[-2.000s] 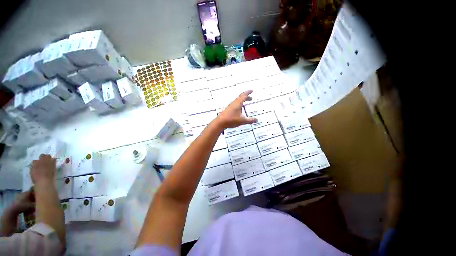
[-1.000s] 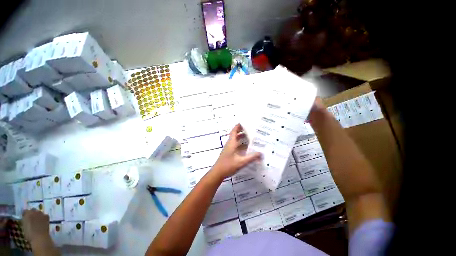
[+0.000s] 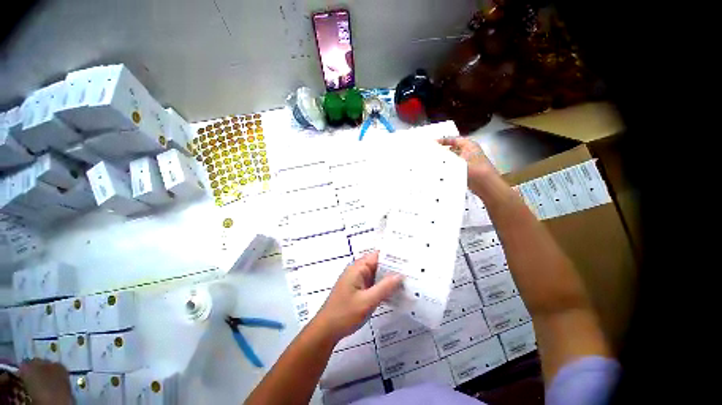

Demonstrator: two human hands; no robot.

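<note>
A white label strip (image 3: 423, 229) with small print and a line of dark dots hangs over the block of white cartons (image 3: 467, 344). My left hand (image 3: 356, 297) grips its lower left edge, thumb and forefinger on the paper. My right hand (image 3: 467, 158) holds its upper right corner. The cartons under it lie edge to edge. Those nearest me and at the right show small dark print. The strip hides the middle of the block, and its upper part is washed out by glare.
Blue-handled side cutters (image 3: 253, 323) and a small white roll (image 3: 196, 305) lie left of the block. Gold seal stickers (image 3: 233, 158), stacked cartons (image 3: 119, 103) and another person's hand (image 3: 46, 384) are further left. A brown carton (image 3: 586, 245) stands right. A phone (image 3: 333, 49) stands behind.
Two seconds ago my left hand was empty over the cartons and the strip arched at the right. Now both hands hold the strip over the block. Since one second ago, both hands have shifted slightly left.
</note>
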